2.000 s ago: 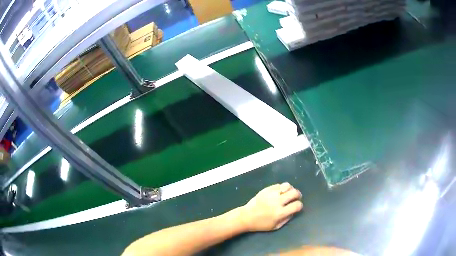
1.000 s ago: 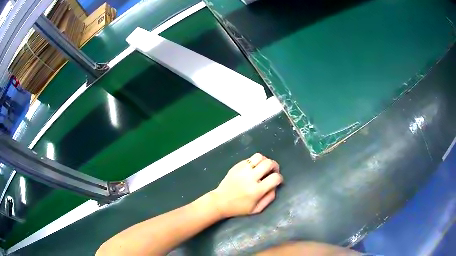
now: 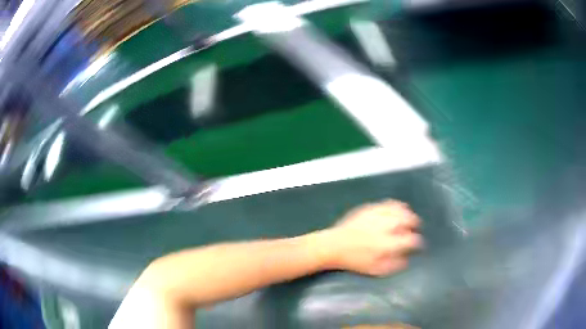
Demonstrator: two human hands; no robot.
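My left hand (image 3: pixel 379 238) reaches in from the lower left and rests low over the dark green worktop (image 3: pixel 276 225). It is blurred, with the fingers curled in and nothing visible in it. Beyond it, the white diverter bar (image 3: pixel 372 106) lies slanting across the green conveyor belt (image 3: pixel 270 138); its near end meets the white side rail (image 3: pixel 302 171). My right hand is out of the picture; only a thin strip of skin shows at the bottom edge. No carton is in view on the belt.
A grey upright post (image 3: pixel 128 148) stands at the left, its foot at the near rail. A green mat (image 3: pixel 501 122) covers the right side, with a clear, wrinkled strip at its edge. Brown cardboard (image 3: pixel 122 19) shows blurred at the upper left.
The view has swung and blurred, shifting the belt, bar and post in the picture. My left hand appears farther right than a second ago, still curled. The carton stack seen two seconds ago is out of view.
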